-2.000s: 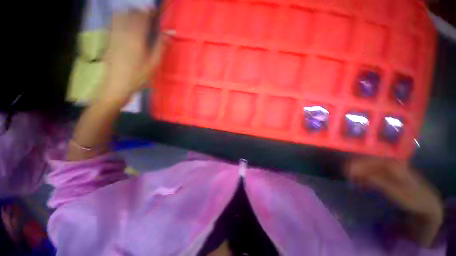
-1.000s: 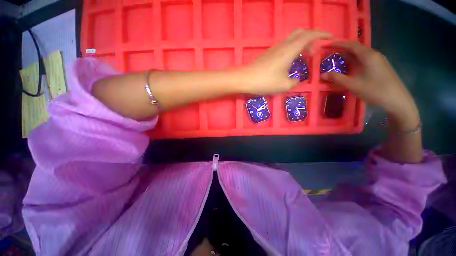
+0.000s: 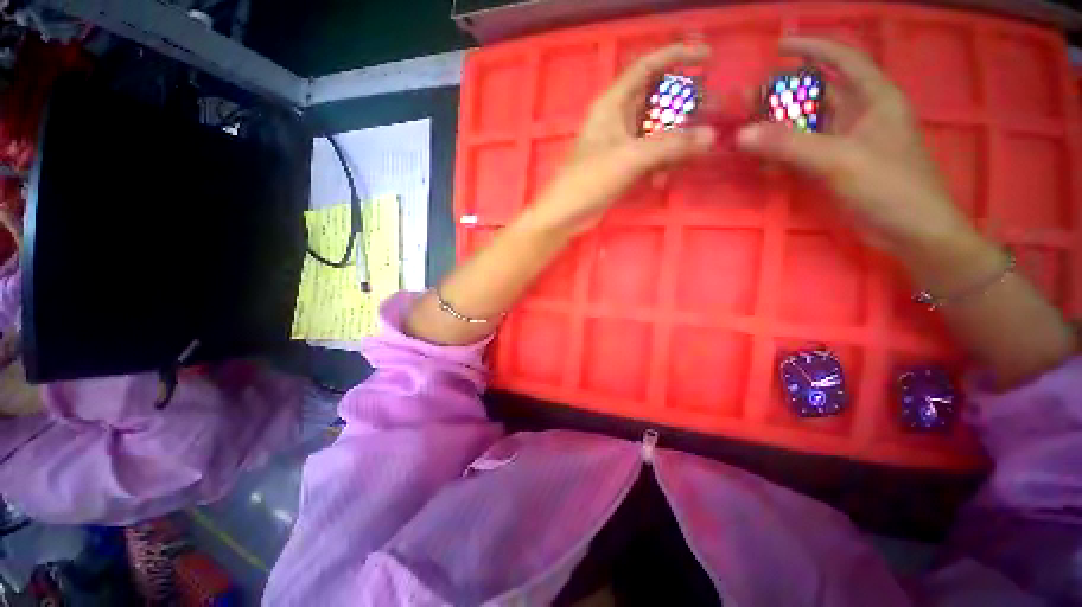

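My left hand [image 3: 623, 148] holds a strapless smartwatch [image 3: 672, 104] between thumb and fingers above the red tray's upper rows. My right hand [image 3: 878, 148] holds another smartwatch [image 3: 795, 100] level beside it. Both held screens show grids of coloured round icons. The red tray [image 3: 599, 394] has rows of square pockets. Two watches with purple-blue clock faces lie in its bottom row, one watch [image 3: 814, 382] right of centre and one watch [image 3: 927, 397] near my right sleeve. Many other pockets in view are empty; some are hidden by my hands and arms.
A white lined sheet with a yellow sheet [image 3: 344, 267] on top lies left of the tray. A black cable [image 3: 354, 213] crosses them. A large black panel [image 3: 154, 237] stands further left, with a pink-sleeved person [image 3: 154, 445] below it. A ledge [image 3: 522, 14] runs behind the tray.
My hands have moved up the tray with a watch in each, and the held screens now show coloured icons instead of clock faces. The view has shifted, showing the black panel and ledge.
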